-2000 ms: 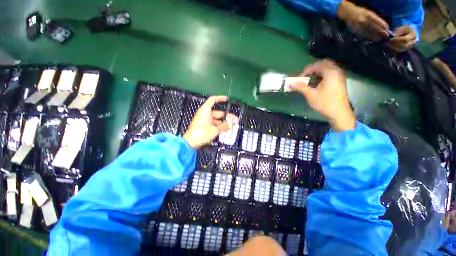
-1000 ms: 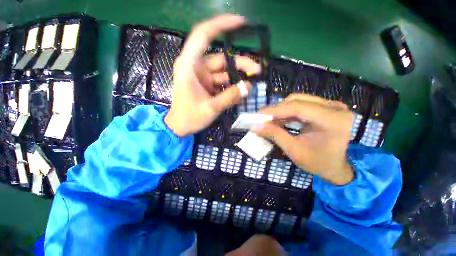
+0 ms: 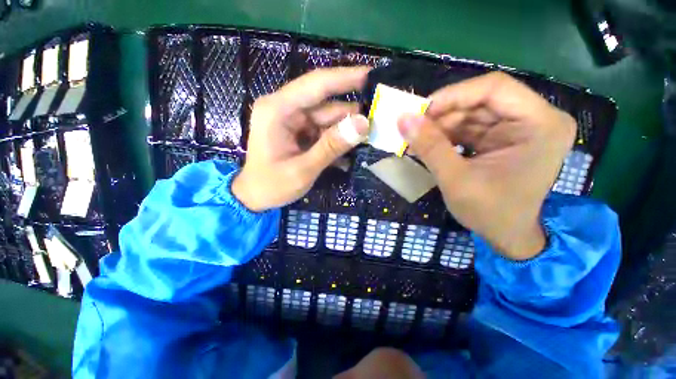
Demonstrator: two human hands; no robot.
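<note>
My left hand (image 3: 296, 141) holds a black front housing (image 3: 396, 74) by its left side, above the tray; a white band is on the thumb. My right hand (image 3: 496, 148) holds a white LCD screen module (image 3: 388, 122) with yellow edges between thumb and fingers, against the housing. A second pale panel (image 3: 404, 176) hangs below the screen. Whether the screen sits inside the housing cannot be told. Below lies the black blister tray of housings (image 3: 222, 96) with rows of light grey keypads (image 3: 342, 232).
At left, a black blister tray of screens (image 3: 104, 133) holds white rectangles, some leaning. A dark part-built phone (image 3: 599, 29) lies on the green bench (image 3: 445, 28) at the upper right. Shiny dark plastic (image 3: 645, 303) is at the lower right.
Both hands first moved together over the tray. Now the screen module, brought from the right, is against the housing in my left hand. The view has shifted.
</note>
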